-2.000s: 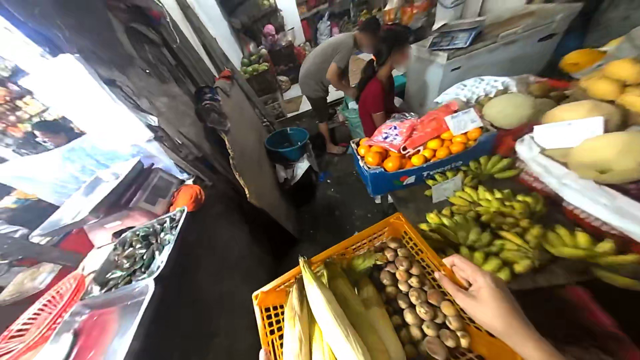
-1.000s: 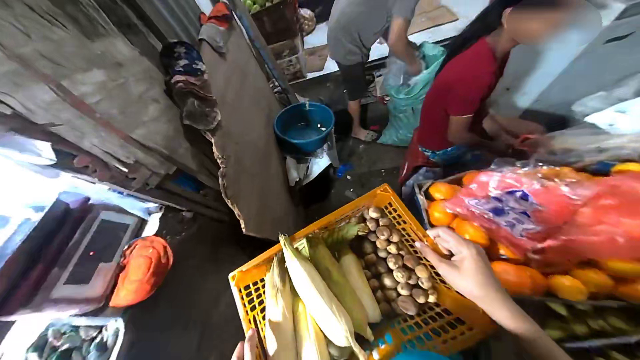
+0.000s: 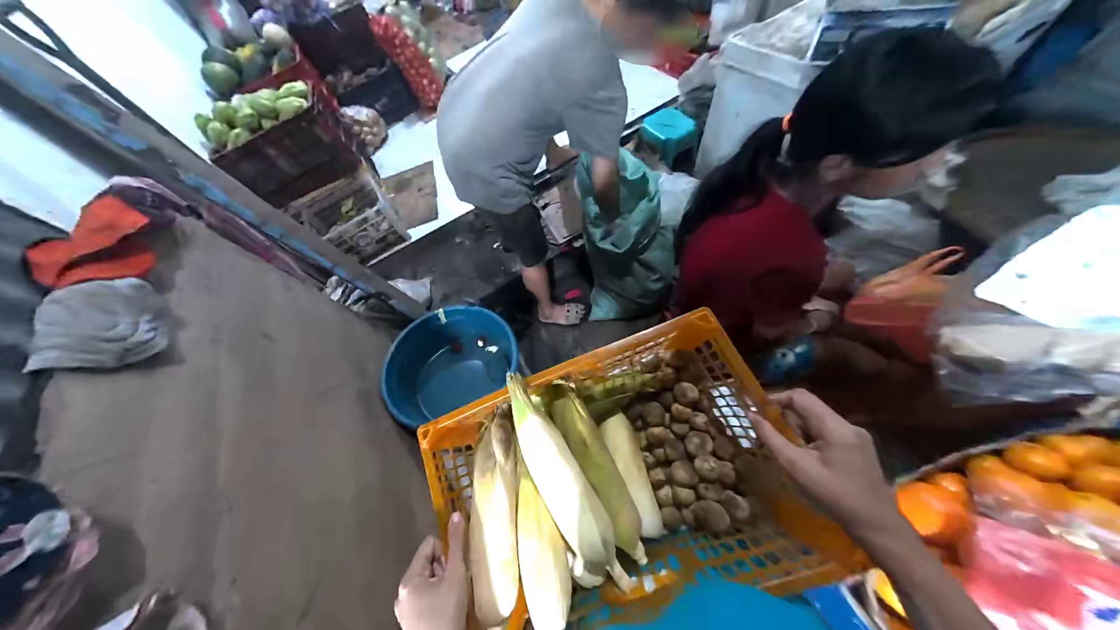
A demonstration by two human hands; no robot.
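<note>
Both my hands carry an orange plastic crate (image 3: 700, 337) in front of me. Its near left side is in the grip of my left hand (image 3: 437, 573), thumb over the rim beside the corn. On the right side, my right hand (image 3: 827, 459) is closed on the crate's rim. Several ears of corn in pale husks (image 3: 560, 472) fill the left part. Small round brown tubers or similar produce (image 3: 687, 459) lie loose to their right. A blue surface shows below the crate, through its mesh.
Beyond the crate stands a blue basin (image 3: 451, 363). A person in red (image 3: 752, 254) crouches ahead; another in grey (image 3: 534, 105) bends over a green sack (image 3: 626, 236). Oranges (image 3: 936, 512) lie at right, a brown board (image 3: 245, 420) at left, crates of green produce (image 3: 254, 118) farther back.
The crate, still in both hands, has come nearer the blue basin and the two people. The banana display seen earlier at right has left the view. My left hand now shows more fully.
</note>
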